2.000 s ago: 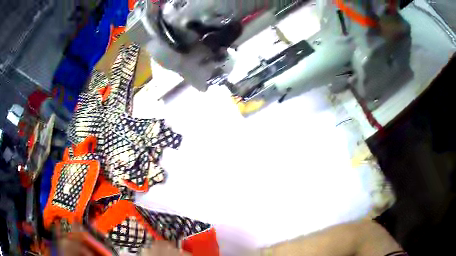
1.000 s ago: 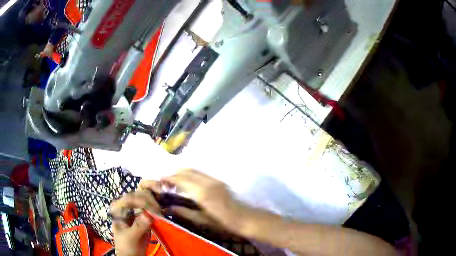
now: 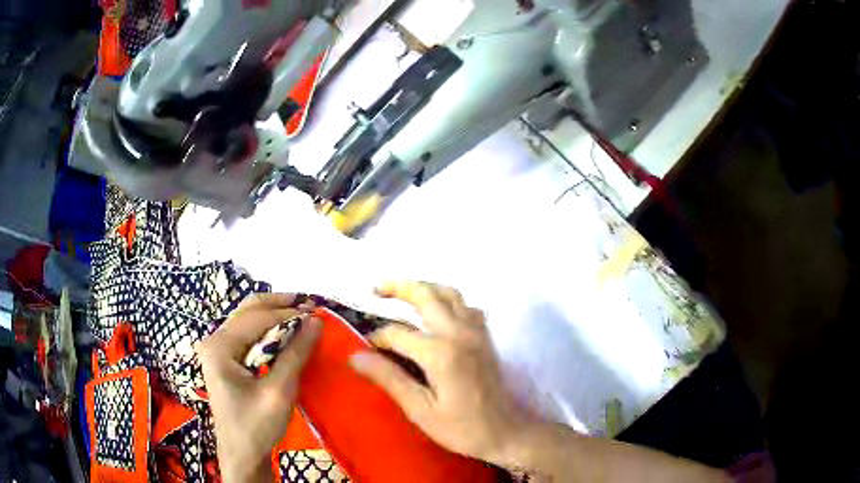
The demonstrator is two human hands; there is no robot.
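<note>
My left hand [image 3: 250, 377] pinches the upper end of an orange gusset [image 3: 377, 415] together with a bit of dark patterned fabric at the seam edge. My right hand [image 3: 448, 363] lies on the gusset's right side, with its thumb on the orange and its fingers over the edge. The gusset runs down to the bottom edge of the picture. More patterned fabric [image 3: 306, 464] with orange shows beneath it. Both hands are below and in front of the sewing machine head [image 3: 189, 104], apart from the presser foot.
The cylinder arm [image 3: 471, 104] with a dark slide plate extends from the upper right, its tip yellowish. Patterned panels [image 3: 141, 283] and an orange-framed panel [image 3: 118, 424] lie at left on the white table [image 3: 547, 274]. The table's worn edge is at right. Blue material [image 3: 77, 209] lies beyond.
The orange gusset has been turned up and now shows broad between the hands. My right hand has moved right onto its edge, fingers more spread. The machine appears shifted slightly right and up in view.
</note>
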